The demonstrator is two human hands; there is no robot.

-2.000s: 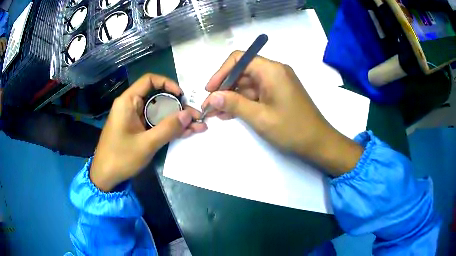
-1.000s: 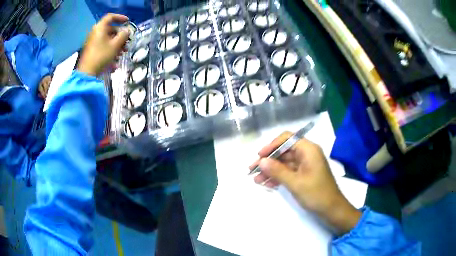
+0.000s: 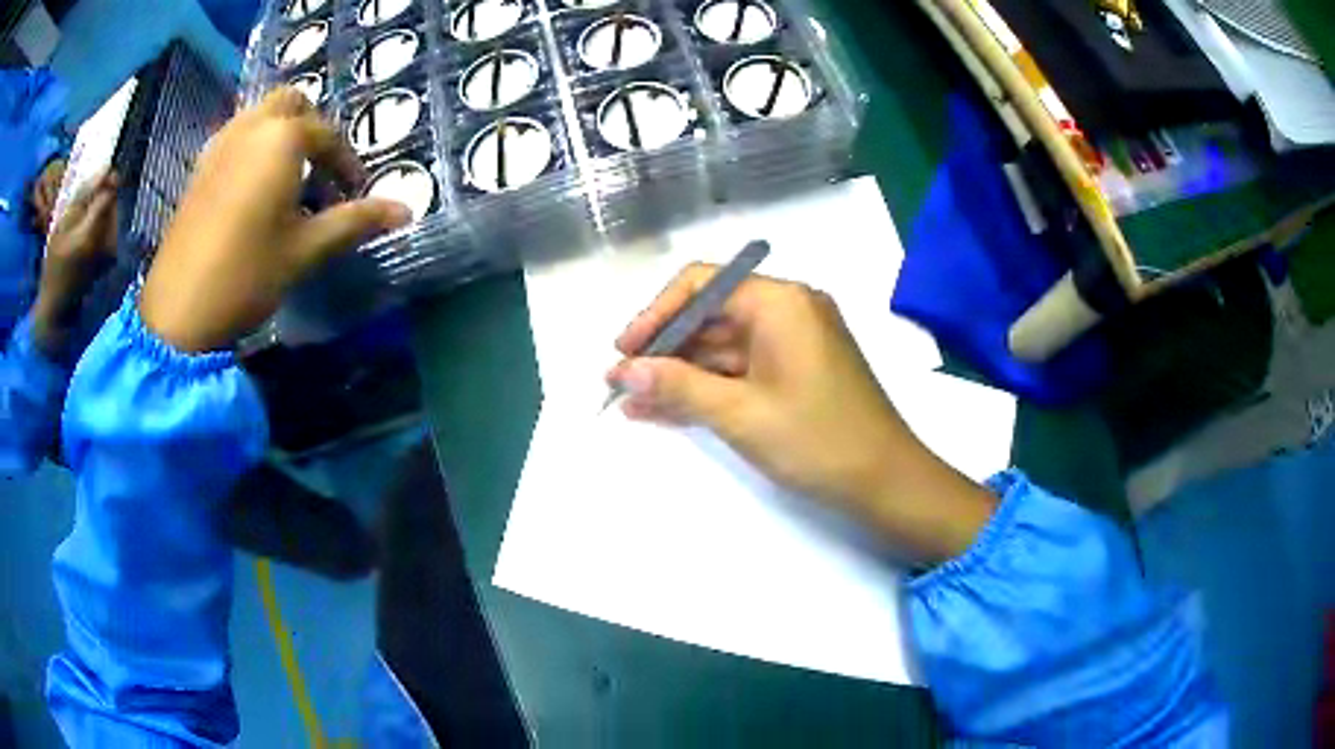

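My left hand (image 3: pixel 259 212) is over the left front corner of the clear blister tray stack (image 3: pixel 535 201). Its thumb and fingers are spread on either side of a round pale disc (image 3: pixel 403 189) in a corner pocket; whether they grip it is unclear. Other pockets hold pale discs, each with a dark bar across. My right hand (image 3: pixel 739 366) holds slim grey tweezers (image 3: pixel 713 297) like a pen, with the tip down over white paper (image 3: pixel 703 542). Nothing can be made out between the tweezer tips.
The paper lies on a dark green mat (image 3: pixel 586 688). At the right are a blue cloth (image 3: pixel 966 249), a pale roll (image 3: pixel 1051 318) and a raised board edge (image 3: pixel 1091 220) with a black tray (image 3: pixel 1127 66). At the far left, a coworker's hands (image 3: pixel 81 242) touch a dark tray stack (image 3: pixel 173 139).
My left hand held a disc over the paper, then reached to the tray's far left side, and is now at its near left corner. My right hand keeps the tweezers over the paper.
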